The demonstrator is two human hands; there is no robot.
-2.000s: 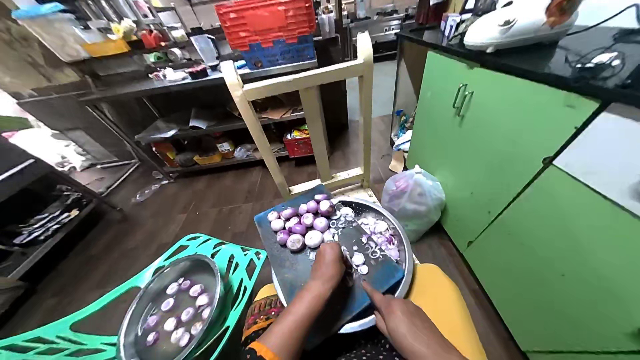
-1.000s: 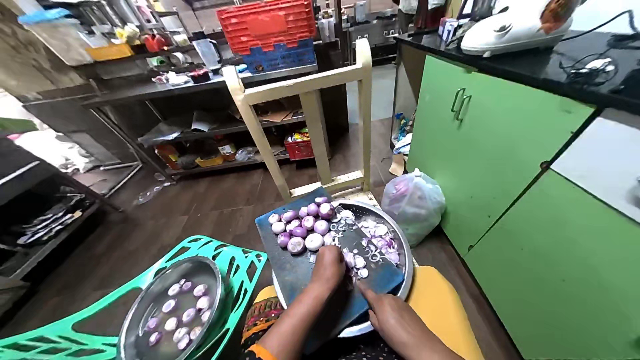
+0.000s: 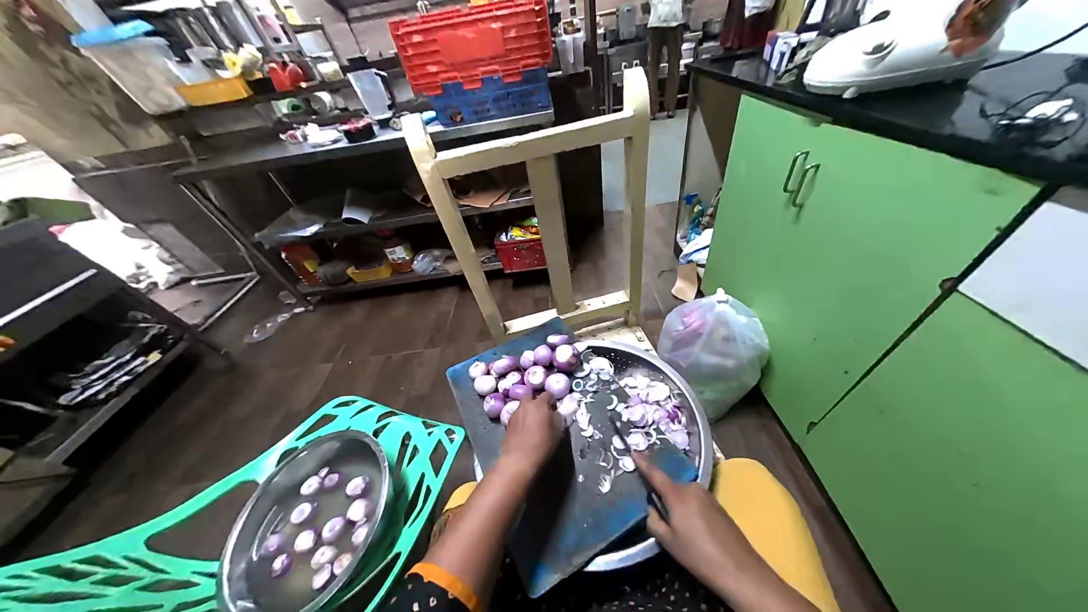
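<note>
A blue-black cutting board (image 3: 586, 501) lies across a round metal basin (image 3: 701, 425) on a cream wooden chair. My left hand (image 3: 535, 429) touches the near side of a pile of peeled purple onions (image 3: 534, 370) on the board; whether its fingers hold one I cannot tell. My right hand (image 3: 684, 514) grips a knife (image 3: 653, 493) by its dark handle, its blade pointing away over the board. Onion slices (image 3: 650, 412) lie in the basin, and more are scattered on the board. At lower left, a metal bowl (image 3: 382, 493) holds onions in water.
The bowl stands on a green plastic chair (image 3: 195, 518). A tied translucent bag (image 3: 714, 348) sits on the floor beside green cabinets (image 3: 850, 255). The cream chair's back (image 3: 552, 229) rises ahead. Behind it is a steel table (image 3: 280, 153) with crates. A person (image 3: 665, 51) stands far back.
My left hand has moved from the sliced pieces near the board's middle, leftward to the onion pile. My right hand stays low on the right with the knife.
</note>
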